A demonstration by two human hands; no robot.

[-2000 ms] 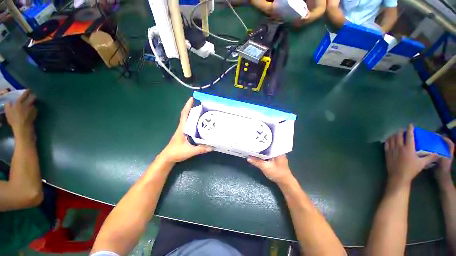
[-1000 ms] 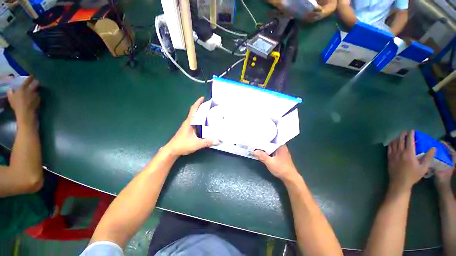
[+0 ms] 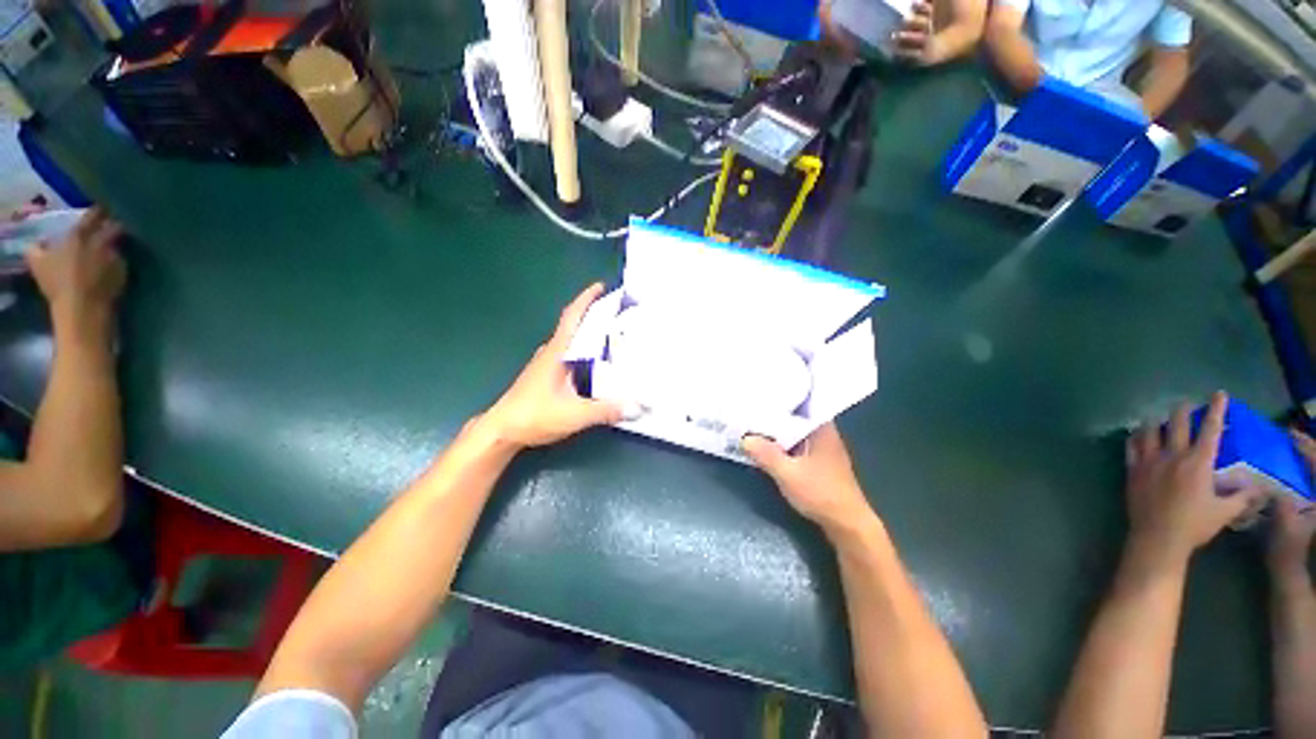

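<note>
An open retail box (image 3: 678, 430), white inside, is held over the green table in front of me. Its lid (image 3: 751, 296) with a blue edge stands up at the far side. Small side flaps stick out at both ends. A white insert (image 3: 722, 373) fills the box; glare washes out its details. My left hand (image 3: 546, 387) grips the left end, thumb on the near wall. My right hand (image 3: 811, 469) holds the near right corner, thumb on the front by the printed label.
A yellow and black tester (image 3: 765, 181) stands beyond the box, beside cables and a wooden post (image 3: 557, 108). A black case with orange top (image 3: 217, 87) is far left. Blue and white boxes (image 3: 1032, 152) stand far right. Neighbours' hands work at both sides. A red stool (image 3: 260, 578) is lower left.
The box has tilted so its lid stands up more and shows its white inside. The insert's round patterned ends no longer show. Box and hands sit slightly further right in view.
</note>
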